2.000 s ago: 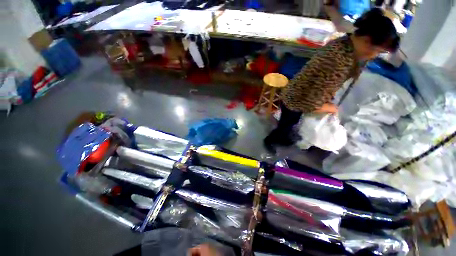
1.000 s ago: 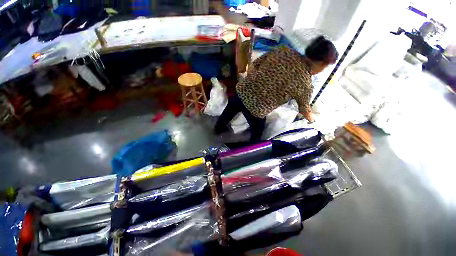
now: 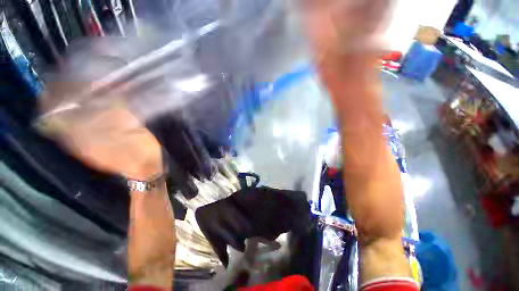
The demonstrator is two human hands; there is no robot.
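A clear garment bag point(image 3: 182, 79), blurred by motion, stretches across the upper left between my two raised hands. My left hand point(image 3: 105, 133), with a metal watch on the wrist, is at the bag's left end with the film over its fingers. My right hand point(image 3: 350, 25) is high at the top edge, strongly blurred, beside the bag's right end; its fingers cannot be made out. Dark hanging garments point(image 3: 74, 187) are behind and below my left hand. A black garment point(image 3: 253, 213) shows at the lower centre.
Bagged garments hang at the upper left. Pale lower garments point(image 3: 199, 227) hang left of centre. The low rack point(image 3: 338, 224) with bags is partly behind my right forearm. A blue bundle point(image 3: 435, 264) lies on the floor at lower right; a blue box point(image 3: 421, 59) stands farther back.
The view has turned from the low rack and the other person to the hanging garments. Both my forearms are now raised into view, with the clear bag between my hands.
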